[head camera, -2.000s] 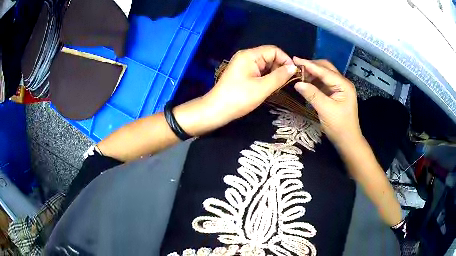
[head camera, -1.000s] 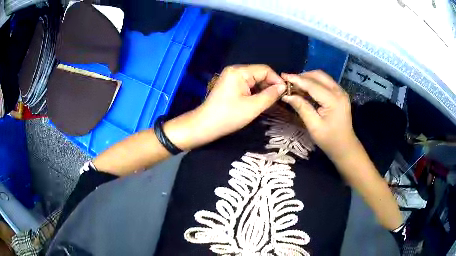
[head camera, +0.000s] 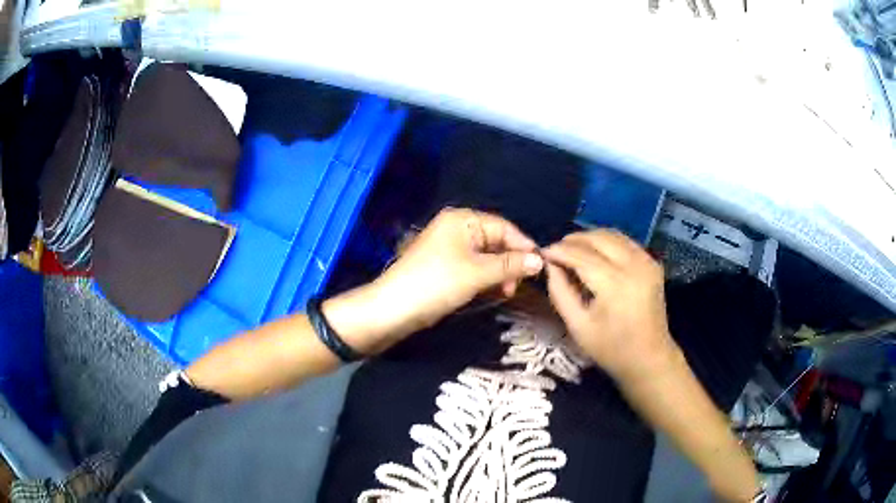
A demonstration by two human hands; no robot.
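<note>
My left hand (head camera: 447, 265) and my right hand (head camera: 609, 295) meet above my lap, thumbs and forefingers pinched together. A very small dark bit shows between the fingertips; it looks like part of a brown cord, but most of it is hidden by the fingers. A little of the brown cords (head camera: 526, 298) shows dimly beneath my hands, over the black garment with cream leaf-shaped trim.
The white table (head camera: 550, 74) spans the top, its edge beyond my hands. At left below it, brown rounded panels (head camera: 162, 251) lie on a blue plastic crate (head camera: 280, 201). A white slotted bar (head camera: 712, 236) is at right, with cluttered items at far right.
The view has tilted up, so more tabletop shows and my hands appear lower. The brown loop seen between my fingertips earlier is now mostly hidden. Both hands remain pinched together.
</note>
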